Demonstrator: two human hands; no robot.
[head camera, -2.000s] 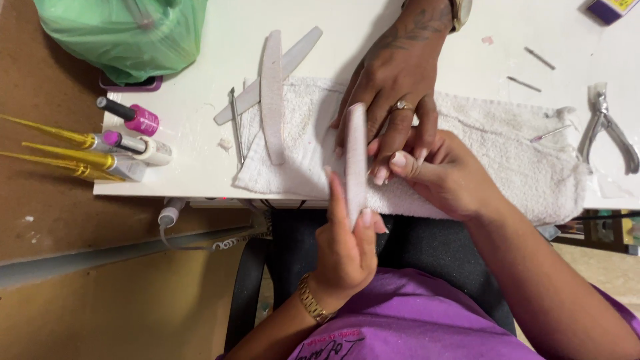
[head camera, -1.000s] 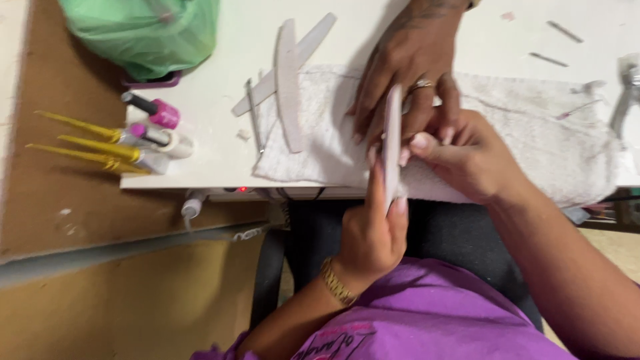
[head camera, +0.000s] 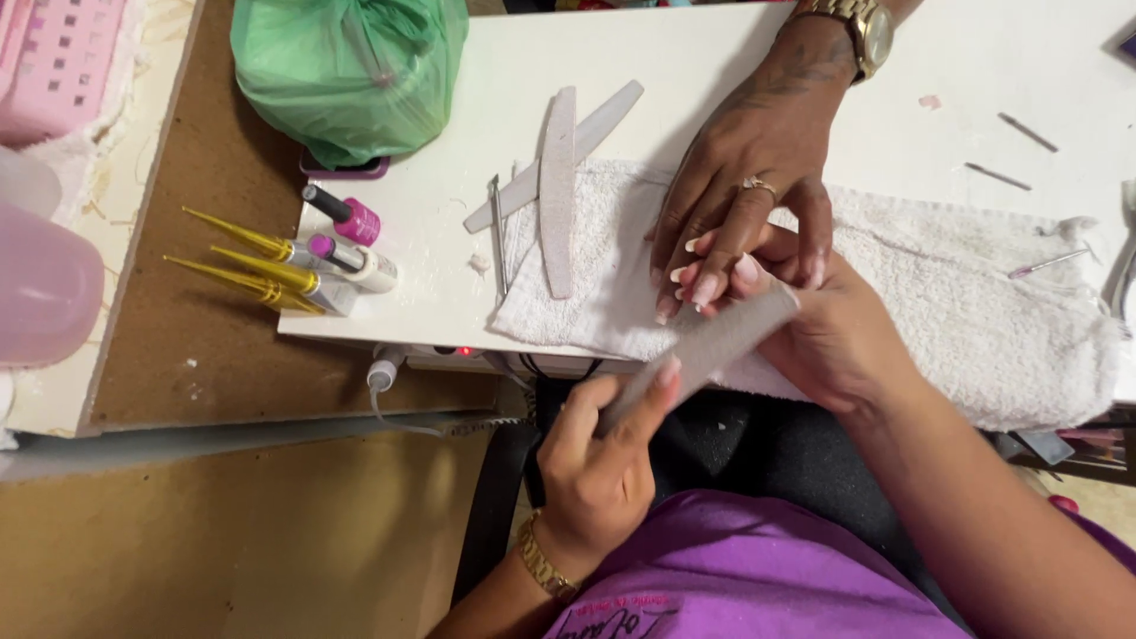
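My left hand (head camera: 599, 461), with a gold watch or bracelet at the wrist, grips one end of a grey nail file (head camera: 710, 351), which slants up to the right. The file's far end overlaps my right hand (head camera: 825, 328) in this view; whether it touches a nail I cannot tell. My right hand holds a finger of another person's hand (head camera: 754, 169), which wears a ring and lies palm down from the table's far side. Beneath that hand is a white towel (head camera: 958, 302). Two more nail files, one (head camera: 557, 195) across the other (head camera: 608, 124), lie partly on the towel's left end.
A metal manicure tool (head camera: 499, 235) lies left of the files. Nail polish bottles (head camera: 362, 222) and yellow-handled brushes (head camera: 302, 280) are at the table's left corner, below a green plastic bag (head camera: 355, 80). Thin metal bits (head camera: 1028, 131) lie at the upper right. Metal nippers (head camera: 1129, 257) are partly cut off.
The file in my left hand has gone from nearly upright to a slant toward the upper right. My right hand still holds the other person's finger. The view has shifted.
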